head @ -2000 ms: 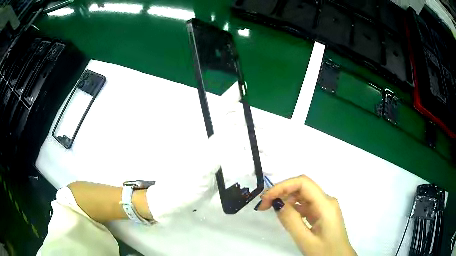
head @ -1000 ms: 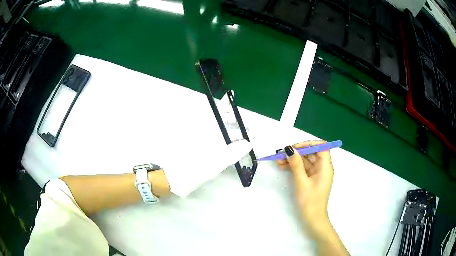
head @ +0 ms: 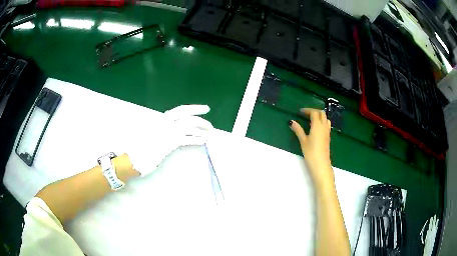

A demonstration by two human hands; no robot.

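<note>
A black phone middle frame (head: 159, 36) lies on the green belt beyond the mat. My left hand (head: 186, 127), in a white glove, is over the mat's far edge with its fingers apart and no frame in it; the glove blends into the mat. Blue tweezers (head: 213, 172) lie as a narrow V on the white mat, their upper end beside the glove; whether they touch is unclear. My bare right hand (head: 315, 137) is open over the belt, fingertips close to the dark camera-end section of another frame (head: 335, 116). More of that frame shows toward another dark section (head: 269, 89).
A single frame (head: 48, 101) lies at the mat's left end. Stacked frames (head: 383, 205) are at its right edge. A white strip (head: 250, 97) crosses the belt. Black trays (head: 285, 37) stand at the far side, with a red-rimmed tray (head: 373, 116) at right and dark trays at left.
The frame has left my left hand and lies on the belt at upper left. The tweezers have left my right hand and lie on the mat. My right hand has moved out over the belt.
</note>
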